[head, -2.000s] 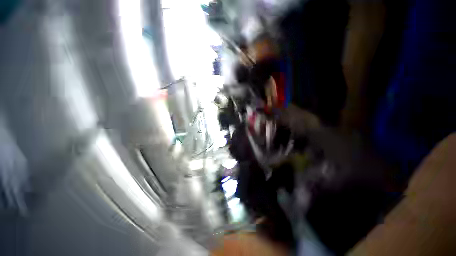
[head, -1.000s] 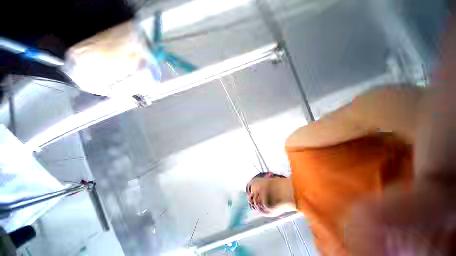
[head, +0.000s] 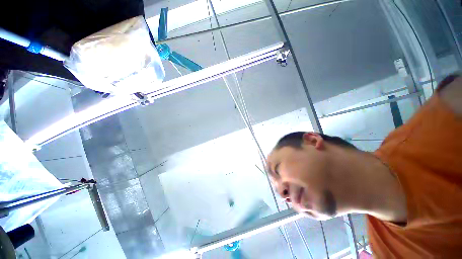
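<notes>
Neither of my hands is in the picture. The view points up at the ceiling and is turned on its side. Nearest is a person in an orange shirt (head: 423,167) at the right, seen from below, with the head tilted over the frame's middle right. A clear plastic bag with tan contents (head: 117,55) hangs at the upper left. No work table, machine or cloth being worked on can be made out.
A long light rail (head: 213,75) crosses the upper part, with a teal ceiling fan (head: 163,50) beside the bag. Another rail (head: 248,233) runs along the bottom. A metal rod (head: 43,196) and a whitish sheet (head: 20,174) are at the left. Something dark fills the top left corner.
The camera has swung from a blurred view of the workplace up to the ceiling. Since one second ago, the person's head has moved closer and right, and the blurred arm at the right has left the picture.
</notes>
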